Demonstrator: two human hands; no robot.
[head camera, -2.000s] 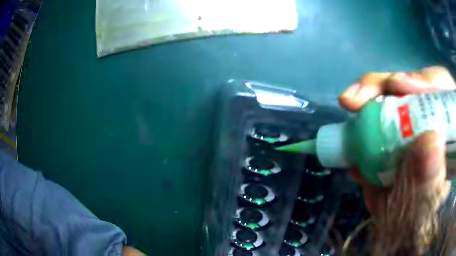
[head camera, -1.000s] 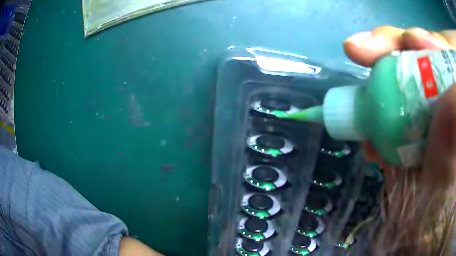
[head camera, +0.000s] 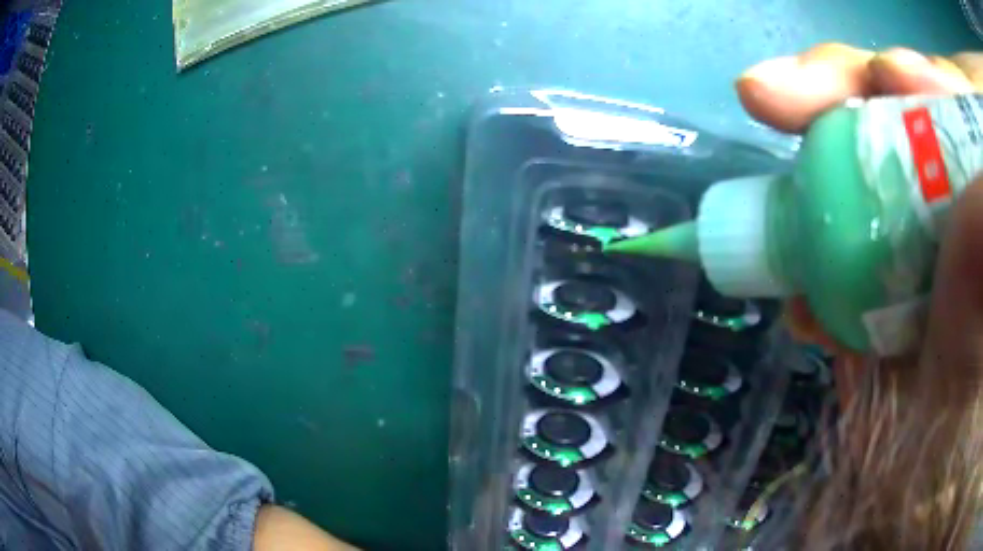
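My right hand (head camera: 862, 92) is closed round a green dispensing bottle (head camera: 841, 231) with a pale cap, white label and red mark. Its pointed nozzle tip is at the lower rim of the top small component (head camera: 587, 215) in the left column. The components have black centres and silvery-white rims with bright green spots. They sit in columns in a clear ribbed blister tray (head camera: 490, 151). My right hand is cut off by the right edge. Of my left arm only the grey-blue sleeve and bare wrist show at the bottom; the left hand is out of the picture.
The tray lies on a green mat (head camera: 237, 237). A pale yellow-green sheet (head camera: 248, 24) lies at the top left. A patterned strip of small dark parts (head camera: 16, 140) runs along the left edge. Strands of hair hang at the lower right.
The view has shifted, so the tray appears higher and larger and the sheet further out at the top. The nozzle has moved from just below the top component to its rim, where green shows.
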